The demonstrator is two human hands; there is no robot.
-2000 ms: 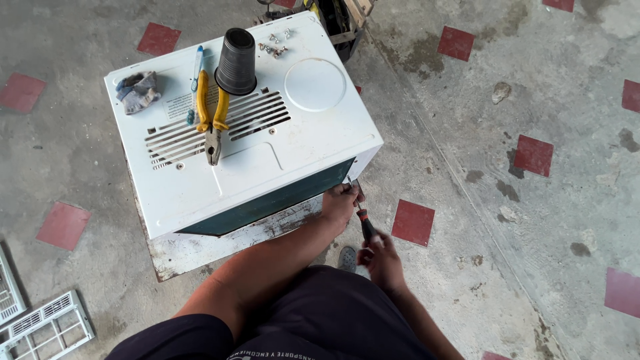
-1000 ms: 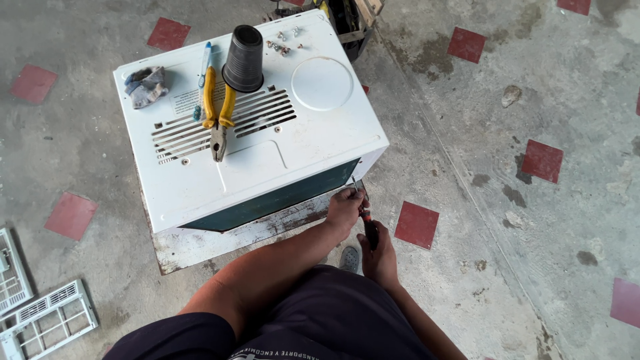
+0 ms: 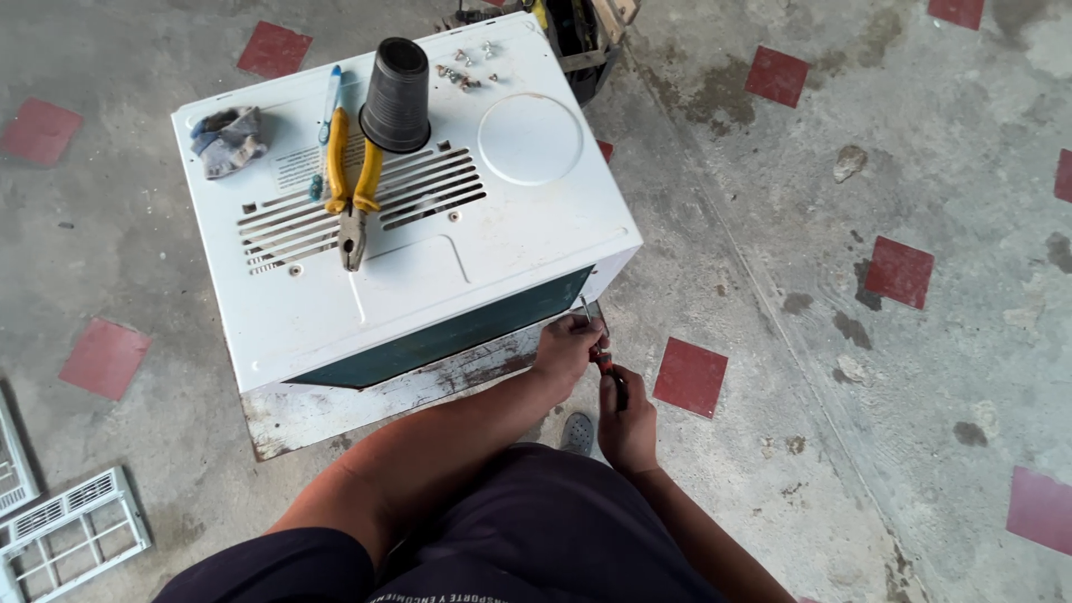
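My right hand (image 3: pixel 628 419) is closed around the red and black handle of a screwdriver (image 3: pixel 605 362). Its metal shaft points up toward the lower right corner of a white metal appliance casing (image 3: pixel 536 226). The fingers of my left hand (image 3: pixel 569 352) pinch around the shaft near that corner; where the tip sits is hard to tell. On the casing's vented top lie yellow-handled combination pliers (image 3: pixel 352 193), a blue toothbrush (image 3: pixel 332 105), a crumpled grey cloth (image 3: pixel 230 142) and several small screws (image 3: pixel 459 77). A dark plastic cup (image 3: pixel 397 96) stands among them.
The casing rests on a worn, rusty-edged board (image 3: pixel 293 423). White plastic grilles (image 3: pixel 79 536) lie on the concrete floor at the lower left. Behind the casing is a tool bag (image 3: pixel 586 50) with wooden pieces. My shoe (image 3: pixel 578 433) shows below my hands.
Two seconds ago my right hand was blurred on the screwdriver handle and set a little lower; it is now still and closer to my left hand, which stays by the casing's corner.
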